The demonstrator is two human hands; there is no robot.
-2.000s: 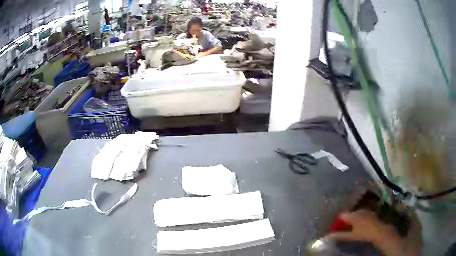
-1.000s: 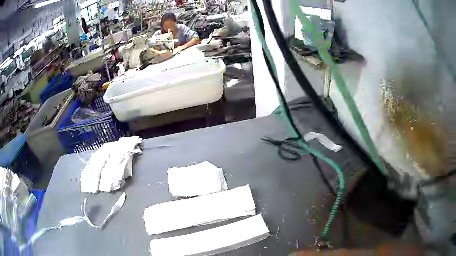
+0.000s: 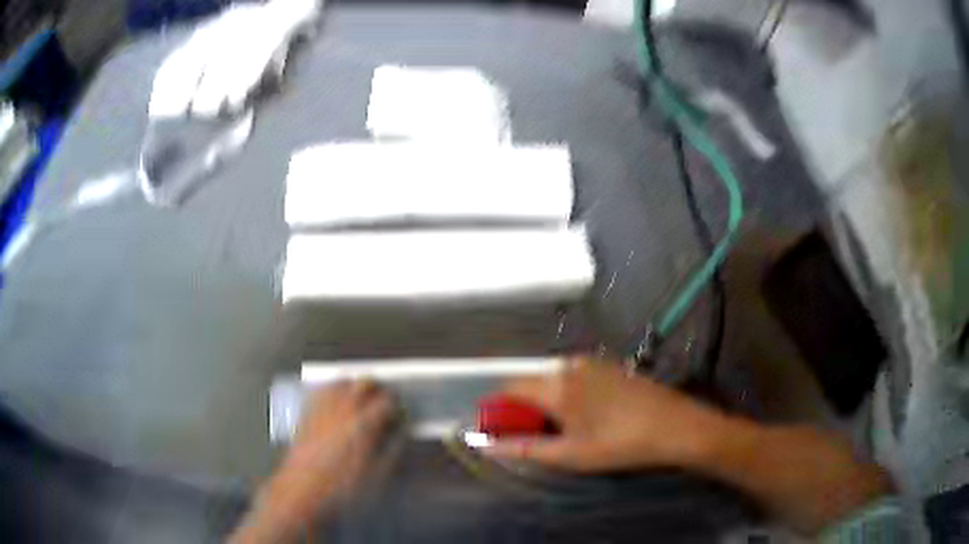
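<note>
My right hand [image 3: 584,420] is closed around the red handle of the steam iron [image 3: 515,417] near the table's front edge. A white band piece [image 3: 446,369] lies there with the long grey template [image 3: 441,402] on it. My left hand [image 3: 345,420] is on the left part of the template and band, fingers bent; blur hides whether it grips them. Beyond lie two long white stacks, the nearer [image 3: 436,264] and the middle one [image 3: 430,183], and a short white pile [image 3: 438,103].
A green hose [image 3: 733,202] and a black cord run down to the iron. A dark pad [image 3: 826,319] lies at right. A white scrap [image 3: 741,122] is at the far right. A white cloth bundle [image 3: 218,58] and a looped strip lie at left.
The view has tilted down to the table's near edge. The iron has moved left from the right side in my right hand. My left hand, the template and the band piece have come into view.
</note>
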